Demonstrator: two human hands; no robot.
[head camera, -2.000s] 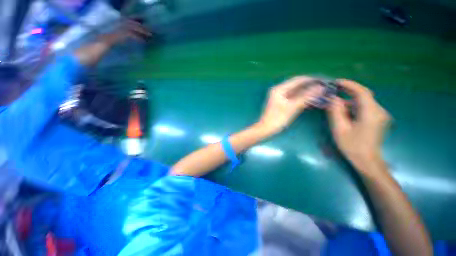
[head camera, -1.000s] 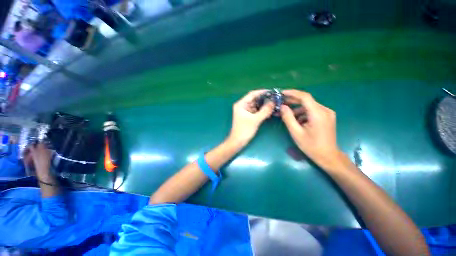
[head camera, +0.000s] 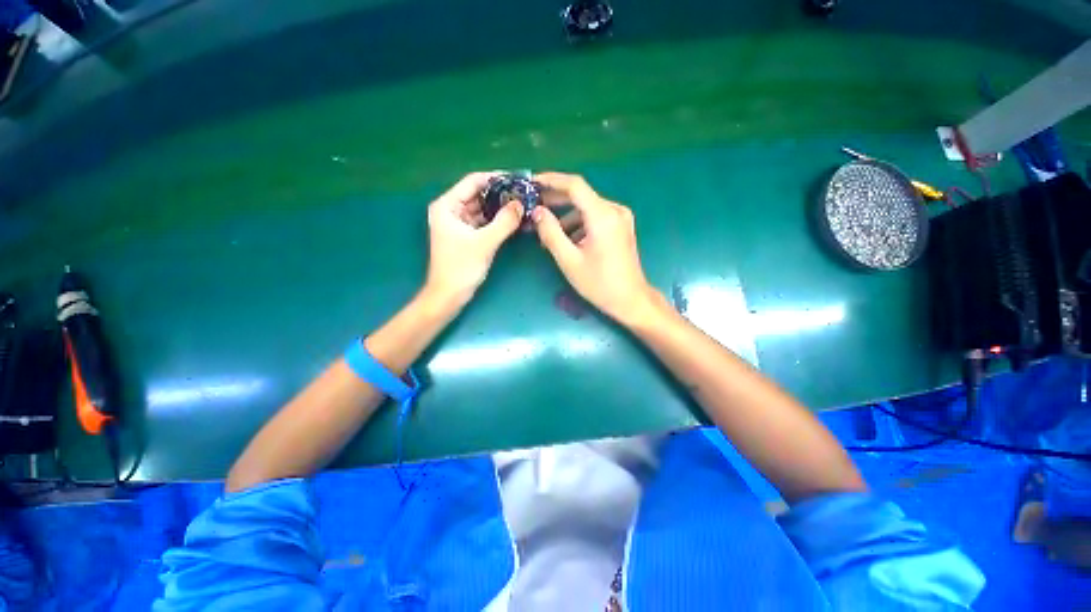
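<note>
A small round black unit with silvery bits (head camera: 512, 197) is held up over the green bench, between the fingertips of both hands. My left hand (head camera: 464, 239) grips its left side, with the thumb on the near face. My right hand (head camera: 598, 245) pinches its right edge with thumb and fingers. The inner parts of the unit are too small to make out. A blue wrist strap (head camera: 381, 369) with a blue cord is on my left wrist.
A grey speckled disc in a dark dish (head camera: 875, 215) lies at right, beside a black box (head camera: 999, 269) with cables. A black and orange tool (head camera: 85, 359) lies far left. Dark round units (head camera: 587, 18) stand on the far side of the green bench (head camera: 299, 275).
The view has swung right, so the dish and black box show and the neighbouring worker at left has mostly left the picture. Both hands still hold the unit.
</note>
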